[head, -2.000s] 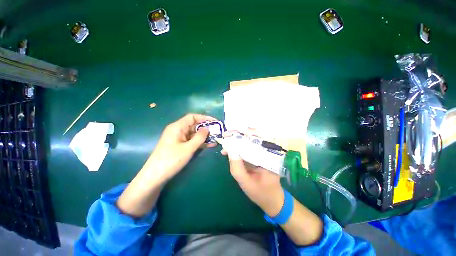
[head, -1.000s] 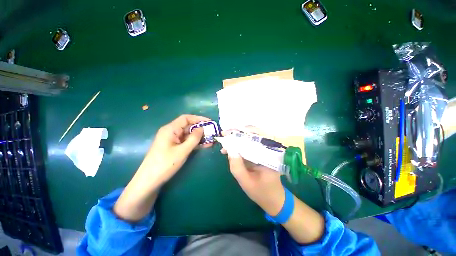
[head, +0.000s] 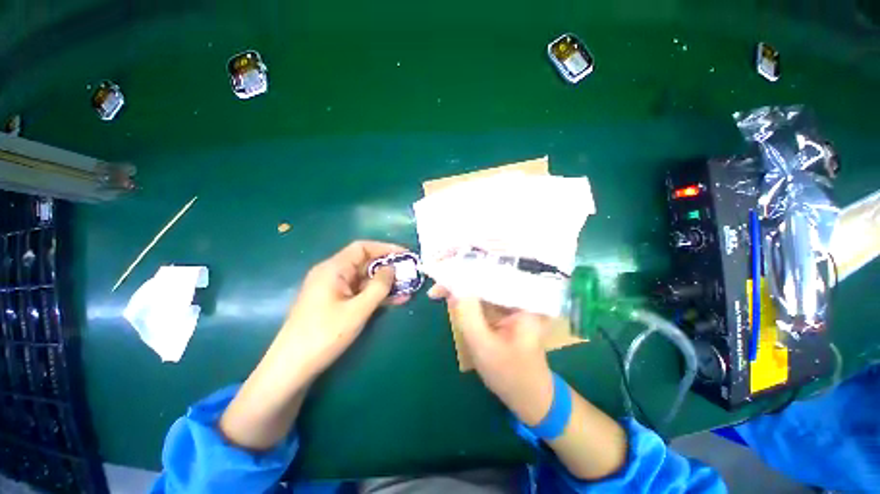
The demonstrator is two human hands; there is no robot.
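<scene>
My left hand [head: 338,294] grips a small watch housing [head: 398,274] with a silvery rim between thumb and fingers. My right hand [head: 502,343] holds the dispensing syringe [head: 502,282] like a pen, its tip pointing left at the housing's right edge. Whether the tip touches the housing cannot be told. The green air cap [head: 585,301] at the syringe's rear is blurred, and a clear air hose [head: 687,357] curves from there. White wiping paper [head: 502,217] on a tan cardboard piece [head: 484,180] lies behind and under the syringe.
The black dispenser controller [head: 716,289] stands right with a shiny plastic bag [head: 796,232] on it. Other housings [head: 248,74] lie spaced along the back. At left are a crumpled wipe [head: 166,311], a thin stick [head: 154,243], a metal rail [head: 58,166] and a black tray [head: 34,328].
The whole scene sits slightly lower and more left than in the previous frame. My right hand and the syringe's rear have shifted slightly right; the cardboard's lower edge now shows. The left hand still grips the housing.
</scene>
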